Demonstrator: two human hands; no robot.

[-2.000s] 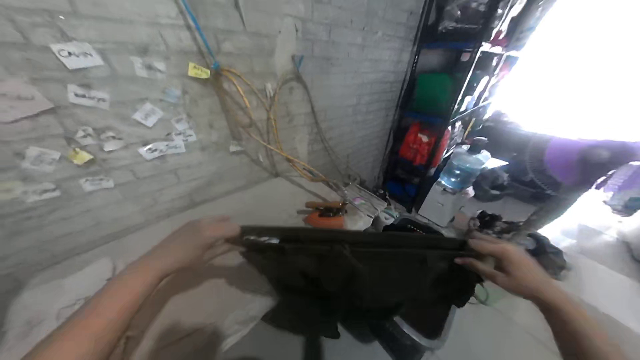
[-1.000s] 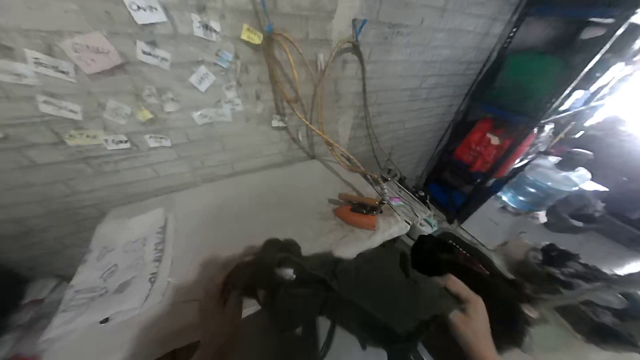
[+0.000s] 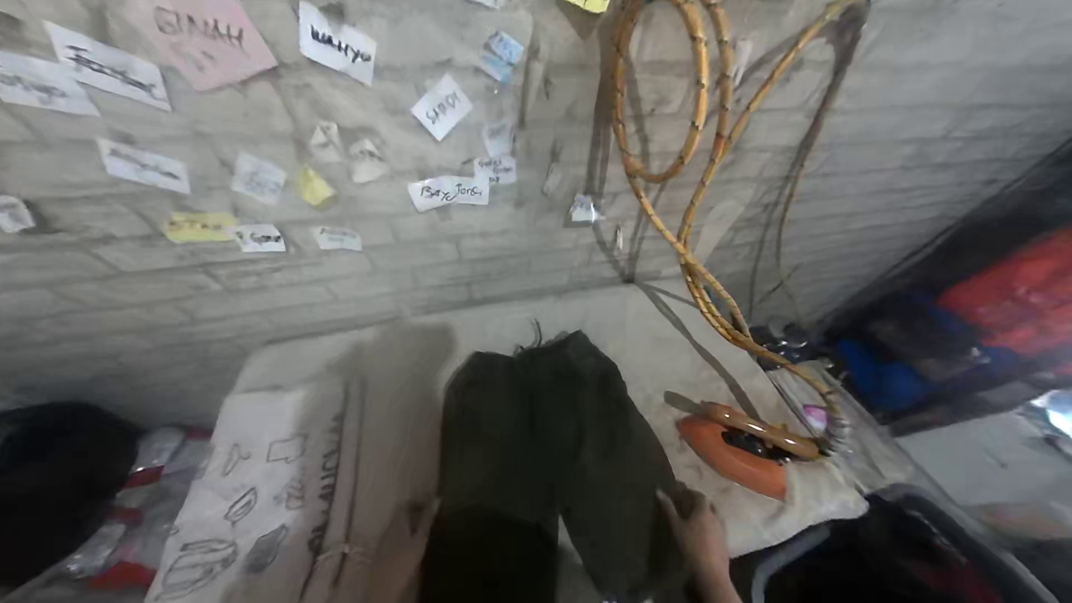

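Dark green trousers (image 3: 536, 435) lie spread on a pale cloth-covered table (image 3: 653, 335), waistband toward the wall and legs toward me. My right hand (image 3: 695, 532) pinches the outer edge of the right-side leg between thumb and fingers. At the left edge of the trousers is my left hand (image 3: 414, 523), blurred and in shadow; its grip does not show clearly. An orange clothes iron (image 3: 737, 456) with a wooden-looking handle rests on the table to the right of the trousers, and a wrapped cord runs from it up the wall.
A marked cloth or sheet (image 3: 243, 494) lies at the left of the table. Beyond it are a dark bundle (image 3: 63, 486) and plastic-wrapped items (image 3: 151, 502). A dark bin (image 3: 904, 544) stands at the lower right. The coiled cord (image 3: 703, 167) hangs on the brick wall.
The dark green garment, held up stretched between both hands two seconds ago and bunched one second ago, now lies spread on the table. The view has moved closer to the table.
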